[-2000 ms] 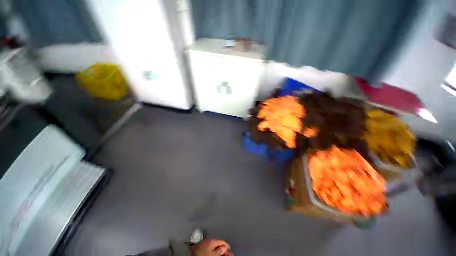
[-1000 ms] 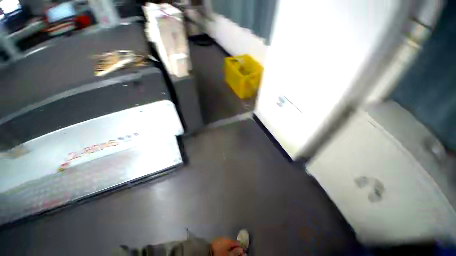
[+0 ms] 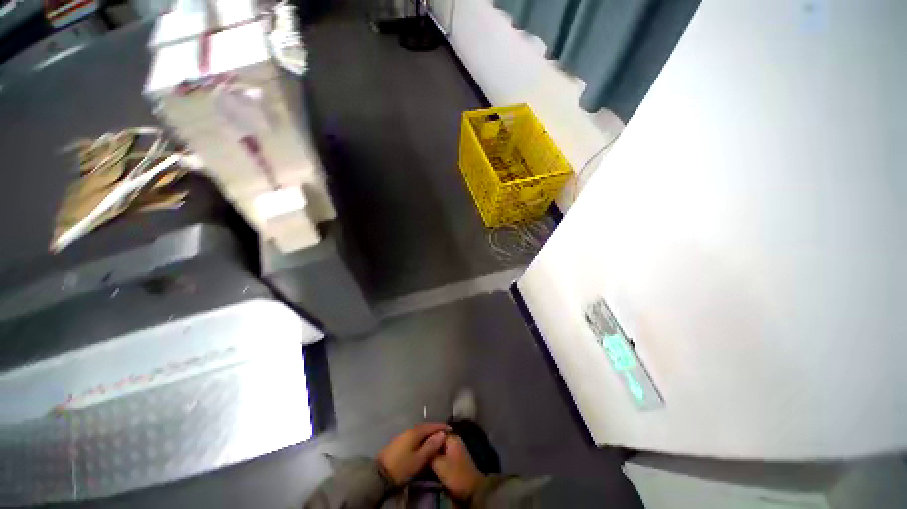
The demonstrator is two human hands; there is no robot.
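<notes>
My left hand (image 3: pixel 410 453) and my right hand (image 3: pixel 455 465) are together low in the picture, in front of my body, with curled fingers touching. No object shows between them, but the insides of the hands are hidden. A long stack of white bundles (image 3: pixel 239 129) with dark reddish ties lies along the end of the dark machine bed (image 3: pixel 70 99), out of my hands' reach. Brown paper pieces and white strips (image 3: pixel 119 184) lie loosely on the bed beside the stack.
A yellow slotted crate (image 3: pixel 512 164) stands on the floor by the wall, with thin pale cord (image 3: pixel 517 242) beside it. The machine's metal side panel (image 3: pixel 159 398) is at left. A large white cabinet or door panel (image 3: pixel 736 229) fills the right. Grey floor runs between them.
The view has turned left and moved nearer to the machine's end. The bundles and crate appear closer, and the orange pieces are out of view. Both hands now show together, where one showed before.
</notes>
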